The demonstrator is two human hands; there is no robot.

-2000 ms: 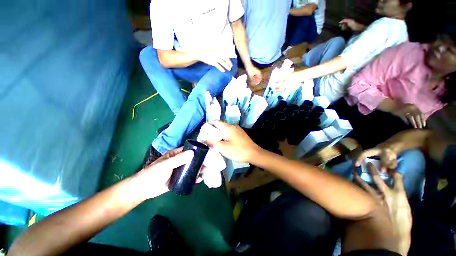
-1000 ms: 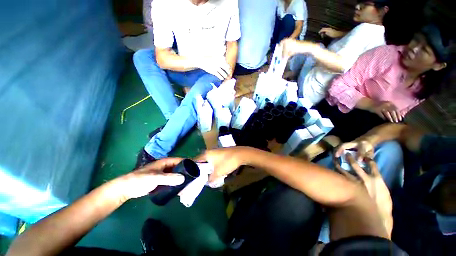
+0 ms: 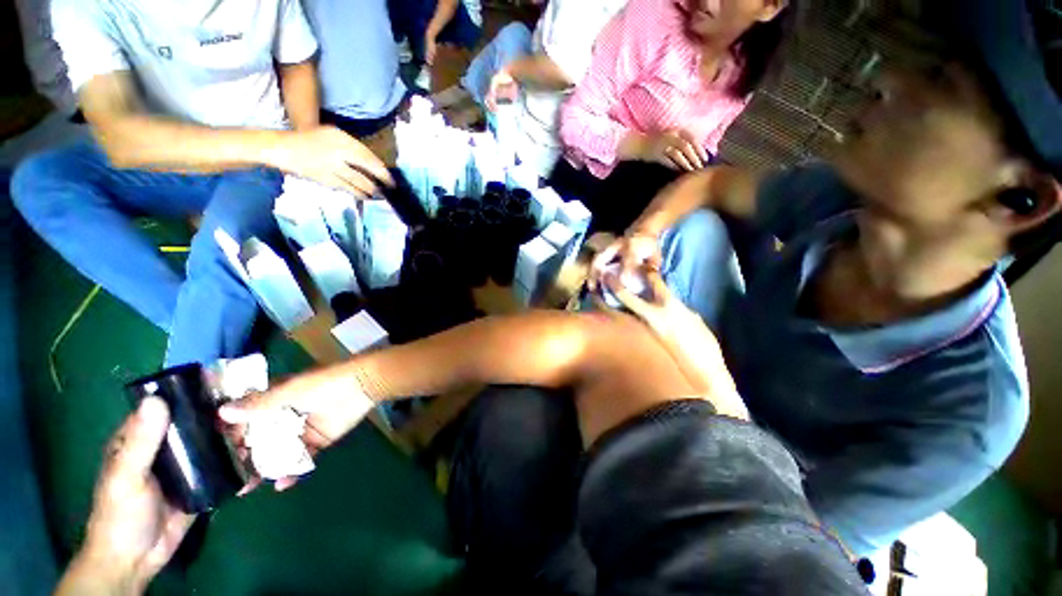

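My left hand [image 3: 131,495] holds a glossy black cylinder [image 3: 186,437] at the lower left, its thumb on the cylinder's side. The cylinder stands nearly upright, tilted a little. My right hand [image 3: 309,408] grips a crumpled white cloth [image 3: 277,442] against the cylinder's right side. Part of the cloth also shows above my right fingers. The far fingers of my left hand are hidden behind the cylinder.
Black cylinders [image 3: 466,221] stand in a pile beyond my right forearm, with white cartons [image 3: 274,285] around them. A person in a dark polo shirt [image 3: 932,396] sits close on the right. Others sit behind the pile. A yellow strap [image 3: 76,326] lies on the green floor.
The view has swung right, so the pile and people sit further left and the blue sheeting is mostly gone. The cylinder has turned from slanted to nearly upright. The cloth is now bunched at its side.
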